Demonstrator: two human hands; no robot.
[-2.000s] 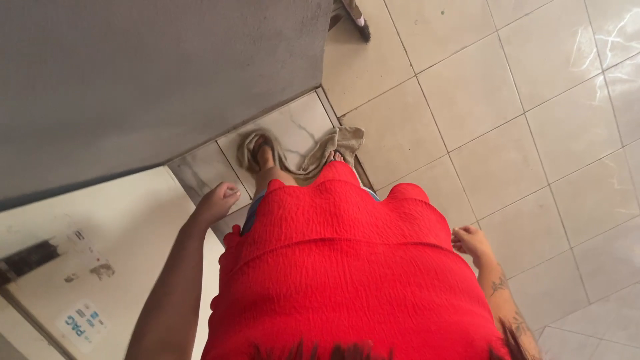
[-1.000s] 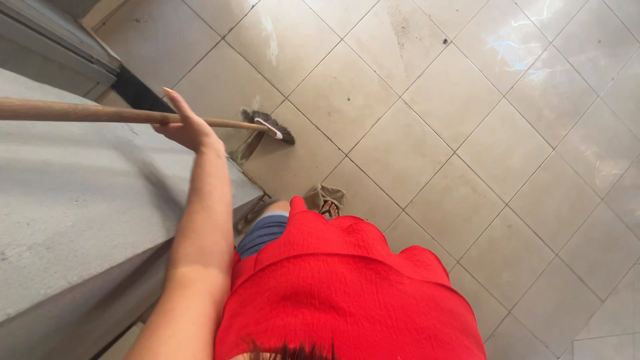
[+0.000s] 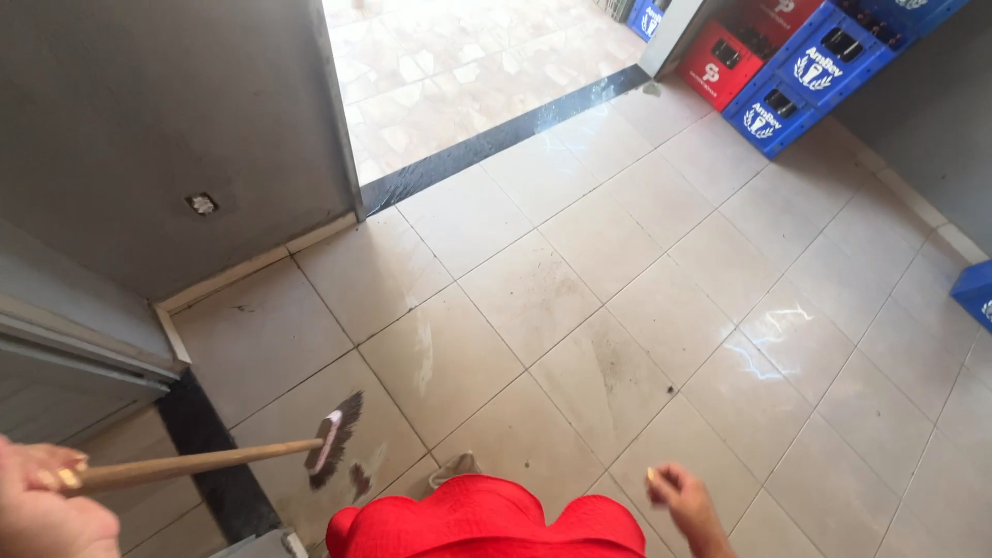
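My left hand (image 3: pixel 58 500) is closed around the wooden handle of a broom (image 3: pixel 194 463) at the lower left. The broom's head, with dark bristles and a pale block, is near the tiled floor beside a dark door sill. At the lower right, my right hand (image 3: pixel 678 496) hangs over the floor with its fingers curled, slightly blurred, and no object shows in it. A piece of greyish cloth (image 3: pixel 456 470) lies on the tiles, partly hidden by the red top I wear.
Stacked blue crates (image 3: pixel 810 74) and red crates (image 3: pixel 717 66) with bottles stand at the upper right. Another blue crate (image 3: pixel 975 293) is at the right edge. A doorway with a dark sill (image 3: pixel 504 139) opens at the top; a grey wall (image 3: pixel 170 116) is left of it.
Two seconds ago no broom was in view; one second ago my left hand was at its handle, fingers partly extended. Now the hand is closed on it. The view has swung to the doorway and crates.
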